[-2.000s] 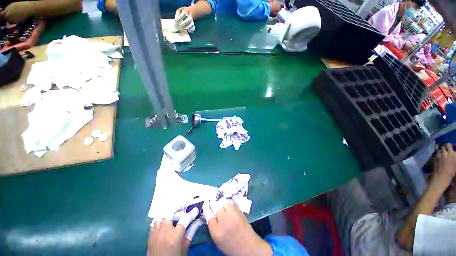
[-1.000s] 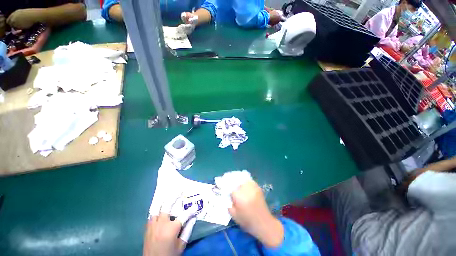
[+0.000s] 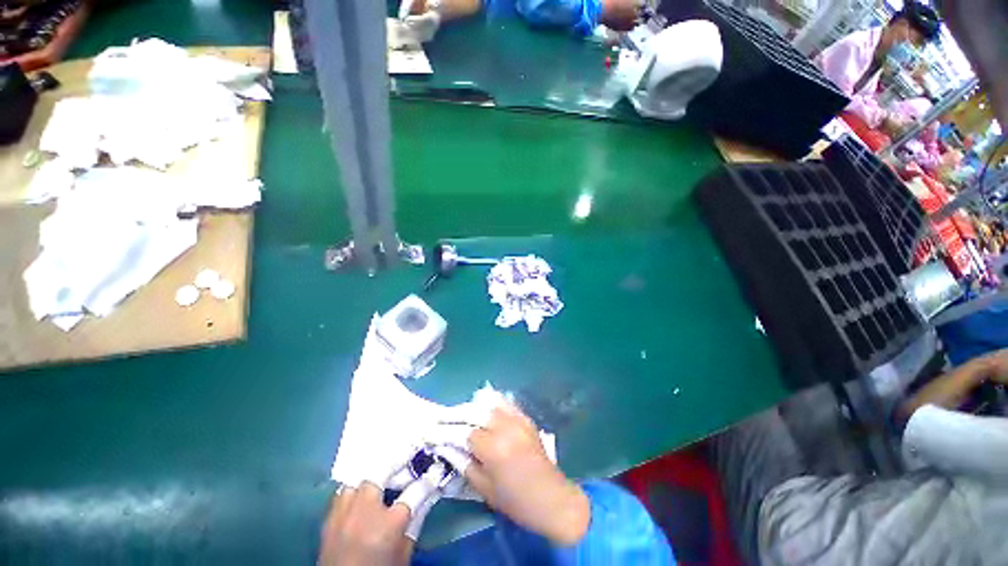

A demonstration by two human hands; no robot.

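A small dark smartwatch head point(image 3: 422, 463) lies on the spread white cloth point(image 3: 381, 418) near the bench's front edge. My left hand point(image 3: 367, 522), with white finger cots, holds it from the lower left. My right hand point(image 3: 517, 462) is shut on a crumpled white wiping cloth point(image 3: 486, 400), with its fingers at the watch's right side. The fingers partly cover the watch. A whitish square dispenser bottle point(image 3: 411, 332) stands at the cloth's upper corner.
A metal post point(image 3: 359, 144) rises behind the bottle, with a rod fitting point(image 3: 448, 260) and a crumpled used cloth point(image 3: 523, 292) to its right. Black compartment trays point(image 3: 818, 265) stand right. A cloth pile point(image 3: 116, 238) lies on a brown board point(image 3: 133, 332). A person sits at right.
My right hand has moved left with the wiping cloth, from beside the spread cloth back to the watch. My left hand stays at the watch. The camera view has shifted slightly.
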